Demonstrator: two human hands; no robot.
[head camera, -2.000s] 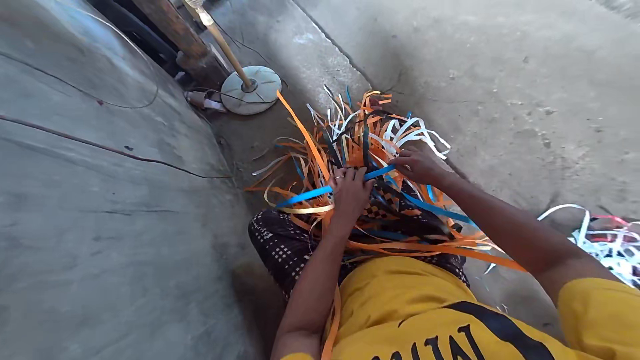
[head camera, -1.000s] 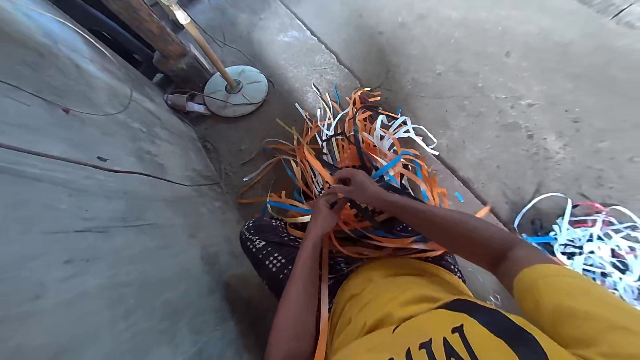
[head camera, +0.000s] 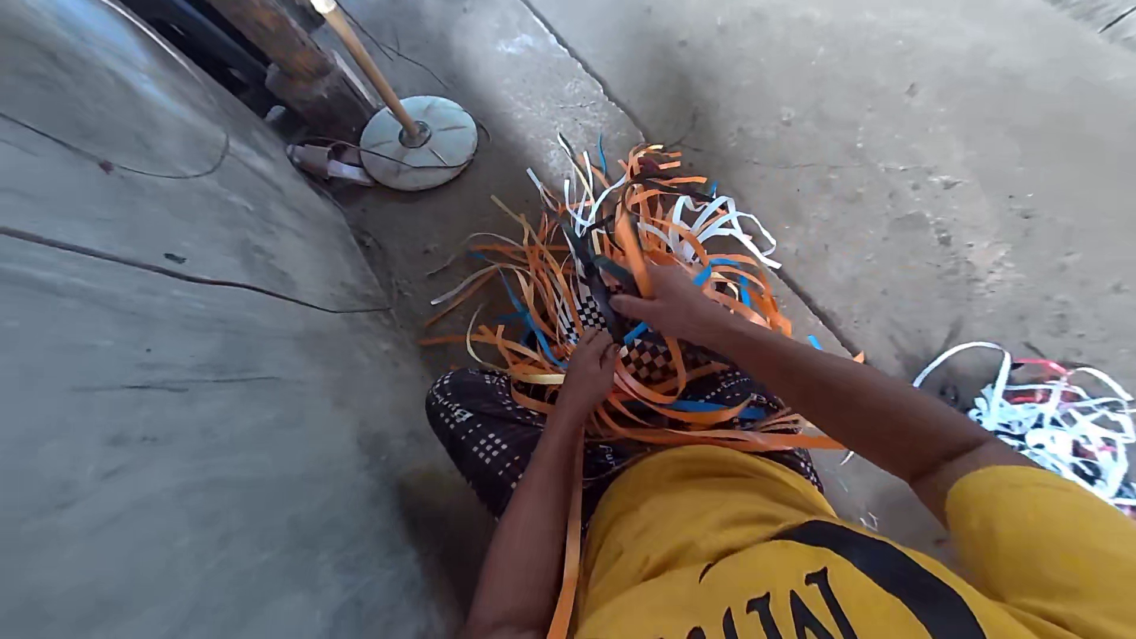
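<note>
A bundle of orange, white, blue and black plastic straps (head camera: 532, 293) fans out over my lap, with a checkered black-and-light woven piece (head camera: 648, 359) at its middle. My right hand (head camera: 666, 302) is at the bundle's centre, at the lower end of an orange strap (head camera: 628, 244) and beside dark straps. Lower and to the left, my left hand (head camera: 593, 359) rests with bent fingers at the woven part's edge; what lies under its fingertips is hidden. One long orange strap runs down beside my left forearm.
A round white stand base (head camera: 419, 144) with a wooden pole stands on the concrete floor at upper left, beside a slipper-like object (head camera: 328, 164). A grey wall (head camera: 177, 399) with a thin cable fills the left. A tangle of white and red straps (head camera: 1056, 426) lies at right.
My hands, together one second ago, are now apart, with my right hand farther up the bundle. The blue strap held across the bundle two seconds ago no longer lies across it there.
</note>
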